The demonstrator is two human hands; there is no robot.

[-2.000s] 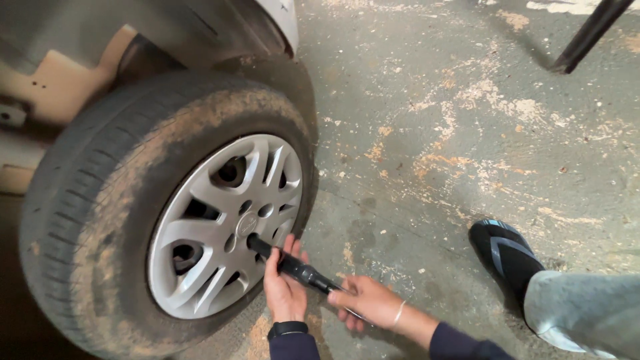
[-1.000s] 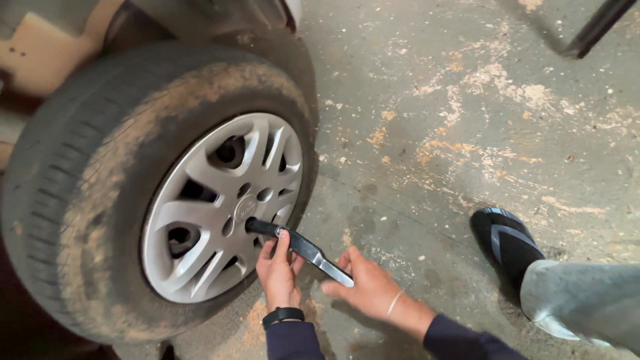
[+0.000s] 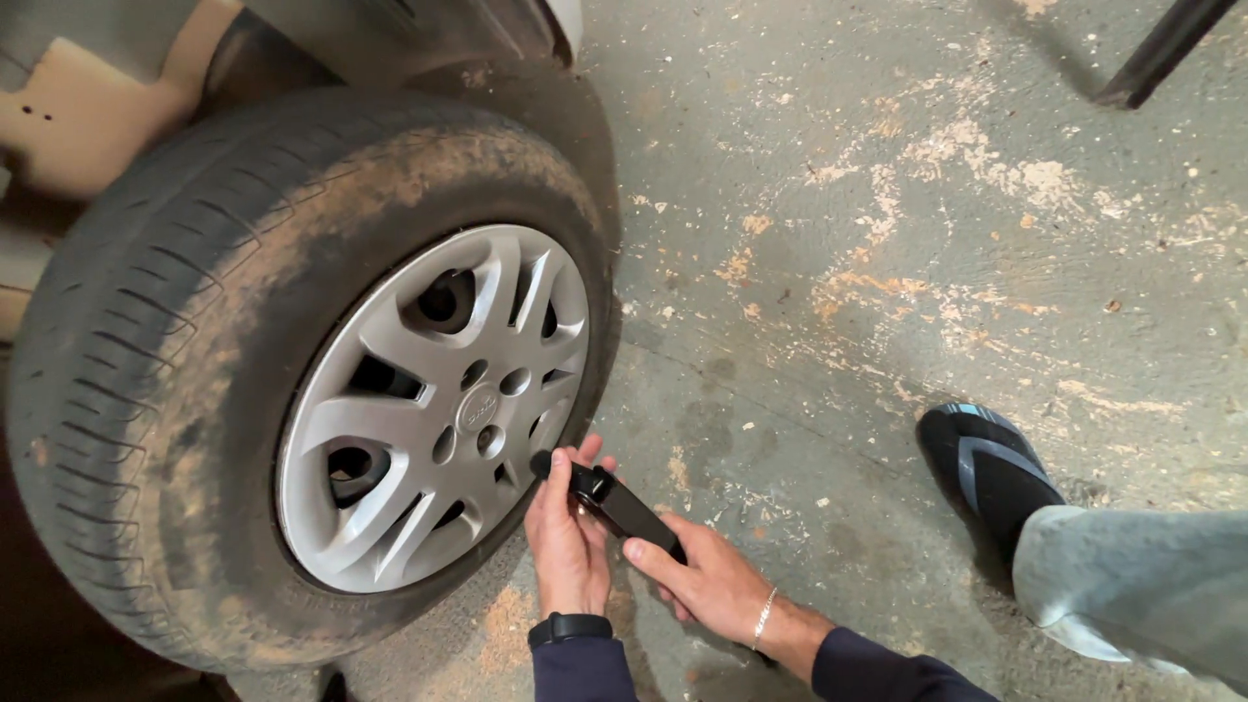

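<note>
A black lug wrench (image 3: 624, 505) is held in both my hands, off the wheel and in front of the lower right rim of the silver hubcap (image 3: 458, 409). My left hand (image 3: 568, 536), with a black band on its wrist, grips the wrench near its socket end. My right hand (image 3: 704, 575), with a thin bracelet at the wrist, holds the handle end. The hubcap sits in a dusty black tire (image 3: 224, 292). Several lug holes surround its centre emblem, and a lug bolt shows in the lower right hole.
The car's wheel arch and body (image 3: 468, 39) are above the tire. A foot in a black sock and flip-flop (image 3: 985, 468) stands on the worn painted floor (image 3: 829, 292) at the right, below a light denim trouser leg (image 3: 1121, 585). A dark metal leg (image 3: 1170, 54) stands at upper right.
The wrench's socket end was in the hubcap's lug hole in both earlier frames. It is now out of the hole, drawn down and to the right by my hands.
</note>
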